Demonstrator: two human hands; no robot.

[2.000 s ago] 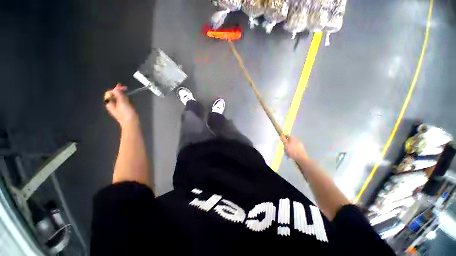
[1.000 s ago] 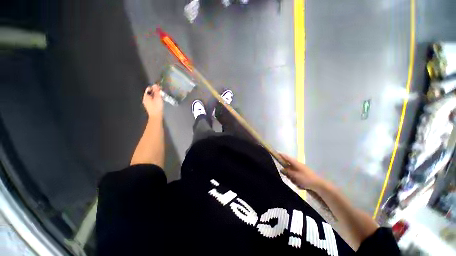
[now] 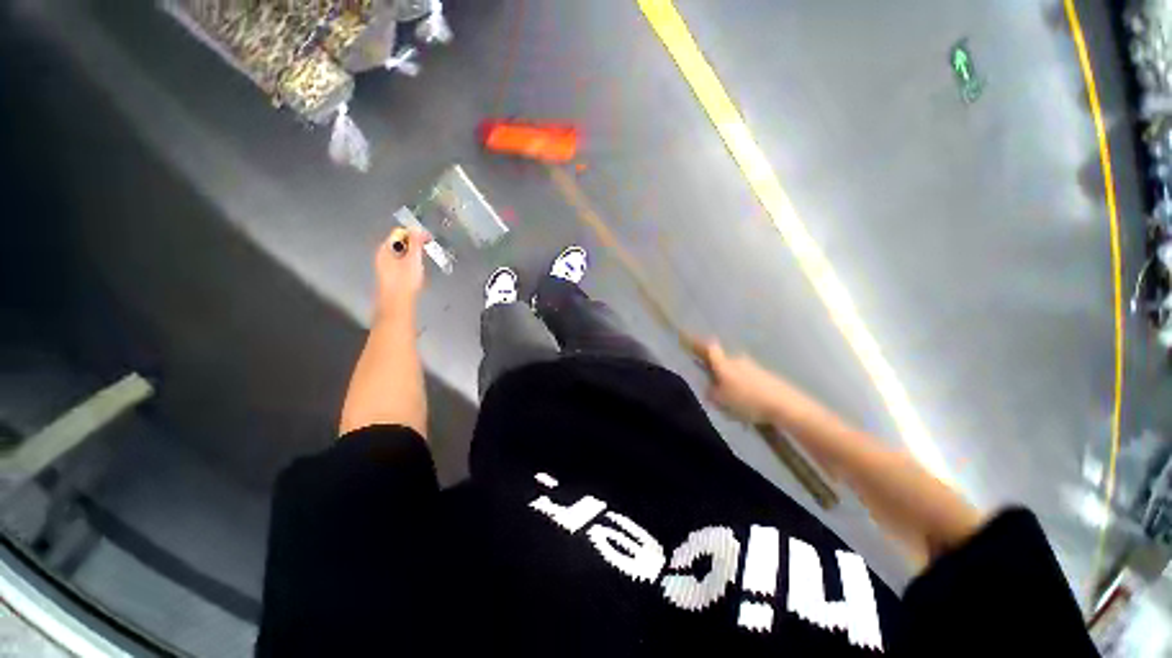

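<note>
My left hand (image 3: pixel 400 264) is closed around the dustpan handle (image 3: pixel 400 242), seen almost end-on. The square silver-grey dustpan (image 3: pixel 465 206) is low, just ahead of my shoes, with small specks in it. My right hand (image 3: pixel 730 377) grips the tan broom handle (image 3: pixel 625 257), whose end passes below my forearm. The red-orange broom head (image 3: pixel 532 140) is on the floor ahead of the dustpan and a little to its right, apart from it. It is slightly blurred.
A speckled brown-and-white stack (image 3: pixel 309 58) with plastic tufts stands ahead left. A wide yellow line (image 3: pixel 771 193) runs along the right, with a green arrow sign (image 3: pixel 964 72) beyond it. Another yellow line (image 3: pixel 1113 257) borders racks at far right. A pale beam (image 3: pixel 84 418) is at left.
The broom head has swung right, away from the dustpan, and now lies crosswise. My right hand has moved slightly forward. The view has turned, bringing the speckled stack in at upper left.
</note>
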